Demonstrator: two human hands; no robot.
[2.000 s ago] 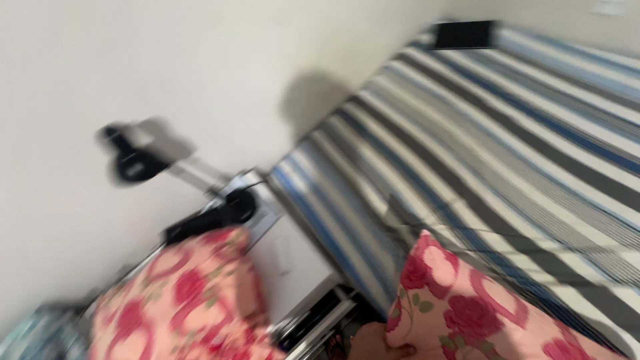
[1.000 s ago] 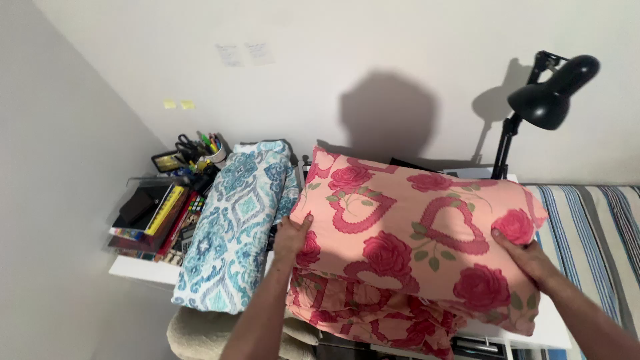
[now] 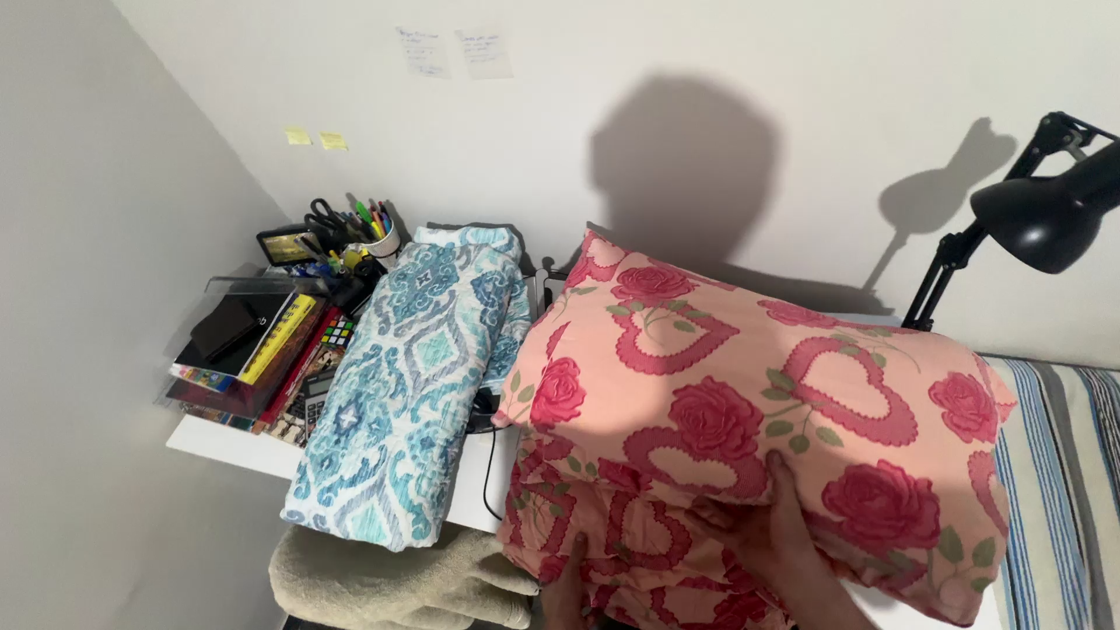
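Observation:
A pink pillow printed with roses and hearts lies on a folded cloth of the same print, on the desk. My right hand is at the pillow's front edge, its thumb on the pillow and its fingers partly hidden between pillow and cloth. Lower and to the left, my left hand touches the front of the folded cloth, its fingers partly out of sight. Left of the pillow, a folded blue and white patterned quilt lies across the desk.
A black desk lamp stands at the right, beside a bed with a striped cover. Books, a Rubik's cube and a pen cup crowd the desk's left end. A beige cushioned seat is below the quilt.
My hands have left the pillow's two sides. The right one is now at its front edge and the left one at the cloth below. Two seconds ago the view was turned toward the bed.

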